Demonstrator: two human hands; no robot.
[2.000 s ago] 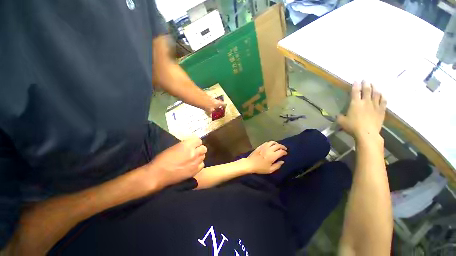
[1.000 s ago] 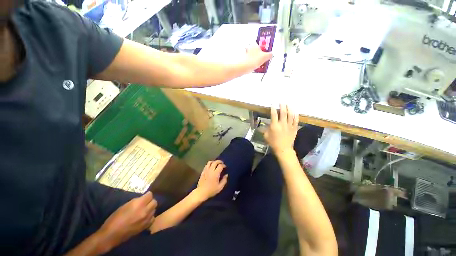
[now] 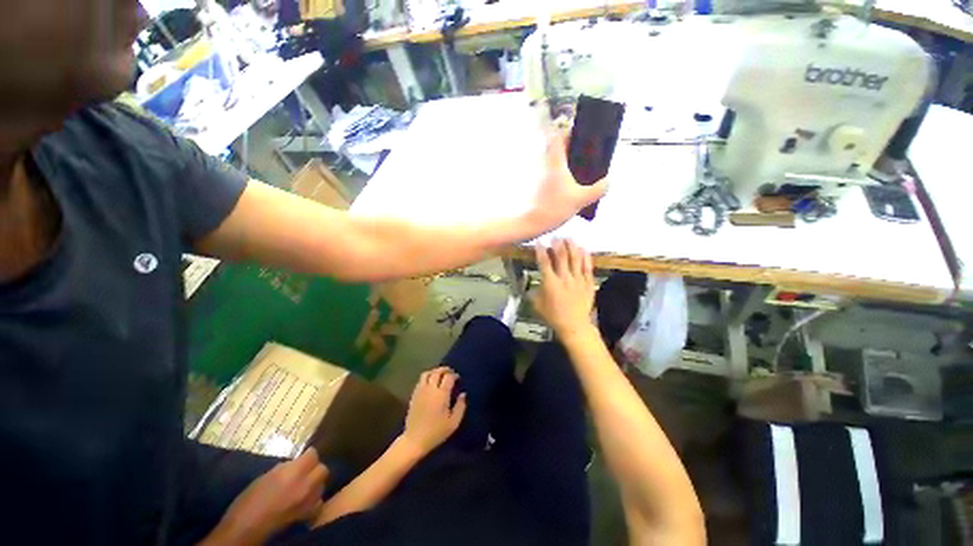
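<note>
My right hand (image 3: 565, 286) rests empty on the front edge of the white machine table (image 3: 448, 139), fingers a little apart. My left hand (image 3: 434, 407) lies empty on my left thigh, fingers slightly spread. Another person's hand (image 3: 560, 192) holds a dark smartphone (image 3: 595, 144) tilted above the table, left of the cream-white "brother" sewing machine (image 3: 832, 96). A dark metal cluster with loops, perhaps scissors (image 3: 702, 205), lies on the table in front of the machine.
A person in a dark shirt (image 3: 96, 245) stands close on my left, one arm reaching across. A brown carton (image 3: 272, 400) and a green carton (image 3: 256, 320) are at the lower left. A white bag (image 3: 658, 325) hangs under the table. A small brown block (image 3: 762, 220) lies beside the metal cluster.
The view has swung right to the machine. The other person's hand moved from the carton to the table with the phone, then raised it; its red screen now looks dark. My hands keep their places.
</note>
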